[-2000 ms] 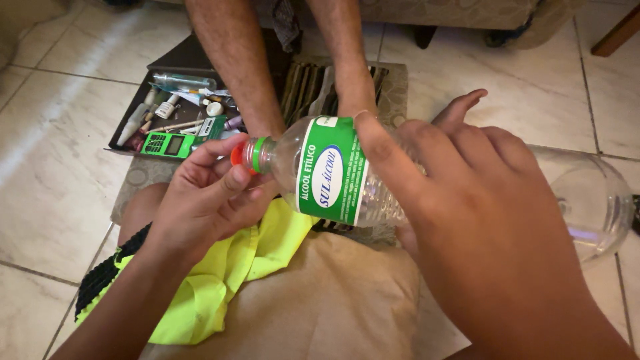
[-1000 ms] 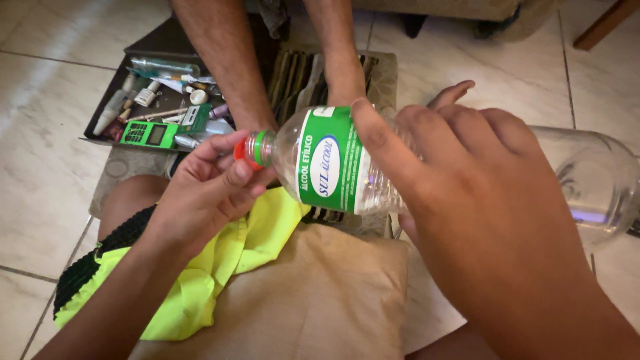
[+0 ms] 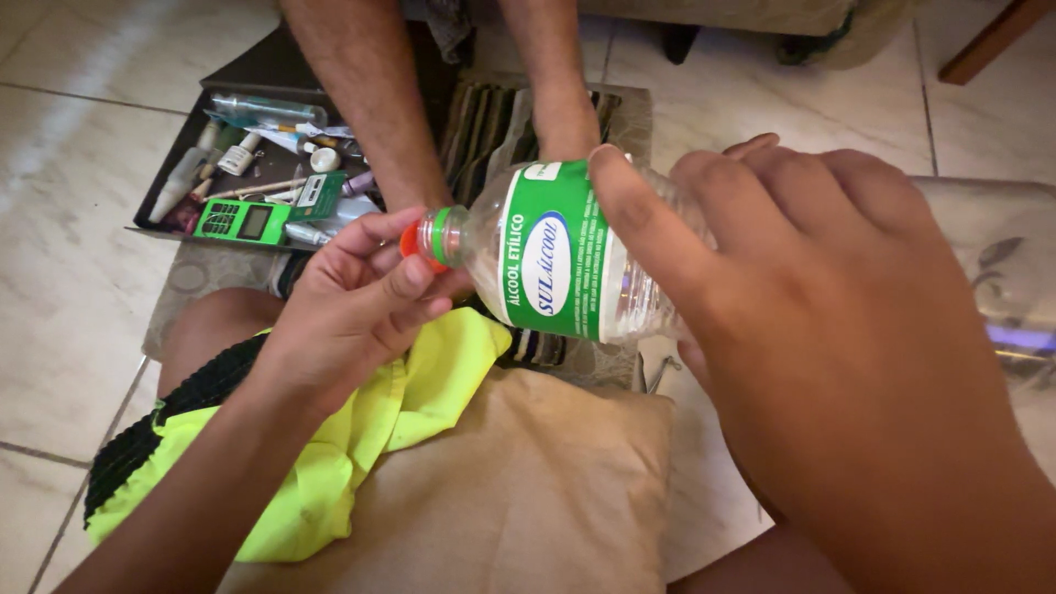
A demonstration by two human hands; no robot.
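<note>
A clear plastic alcohol bottle (image 3: 487, 272) with a green and white label lies almost level between my hands, its neck to the left. My right hand (image 3: 825, 305) grips the bottle's body from above, hiding part of it. At the neck, the fingers of my left hand (image 3: 355, 289) hold a small red-orange ring or cap (image 3: 410, 245) around the mouth; a green ring circles the neck beside it. Whether the red-orange piece is loose cannot be told. Below my left hand, bright yellow cloth (image 3: 330, 470) lies partly over a beige cushion (image 3: 528, 487).
Another person's legs or arms (image 3: 371, 91) reach down beyond the bottle. A black open box (image 3: 169, 169) holds a green phone-shaped item (image 3: 243, 221), small bottles and tubes. A striped cloth (image 3: 474, 132) lies on a mat. Large clear plastic (image 3: 1006, 247) is at the right; furniture stands behind.
</note>
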